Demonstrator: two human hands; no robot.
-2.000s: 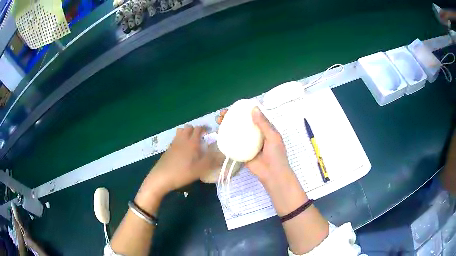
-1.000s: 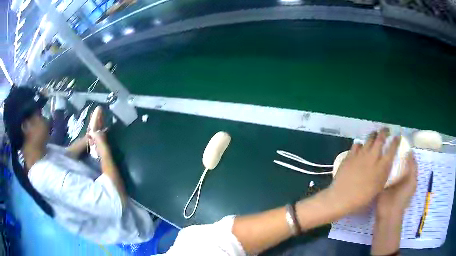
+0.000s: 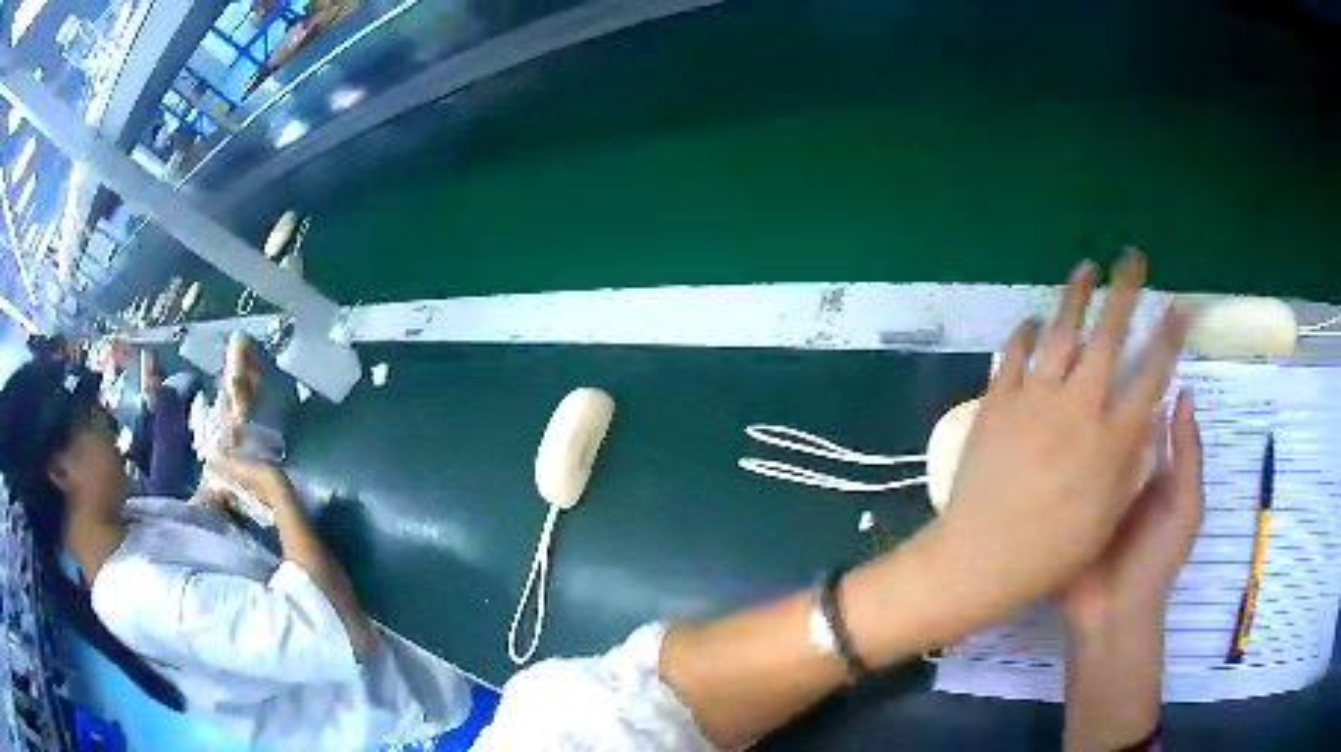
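Note:
My left hand (image 3: 1052, 441) lies flat over my right hand, fingers extended and slightly spread. My right hand (image 3: 1140, 536) is beneath it, palm up, around a cream-white device that is almost wholly hidden; only a pale strip shows between the hands. A second cream device (image 3: 952, 453) pokes out left of my left hand, its double cord loop stretching left over the bench; it seems to lie on the bench. A third device (image 3: 574, 447) lies on the bench with its loop towards me. Another device (image 3: 1244, 326) lies at the top of the record sheet (image 3: 1206, 588).
A yellow and black pen (image 3: 1256, 566) lies on the sheet. A pale edge rail (image 3: 618, 319) runs between bench and green conveyor belt (image 3: 824, 147). A slanted grey bar (image 3: 191, 221) crosses the upper left. A person in a white shirt (image 3: 235, 602) works at the left.
The view has swung left from the sheet, bringing the neighbouring person and the bench device's whole loop into view. My left hand has moved over the device in my right hand and covers it.

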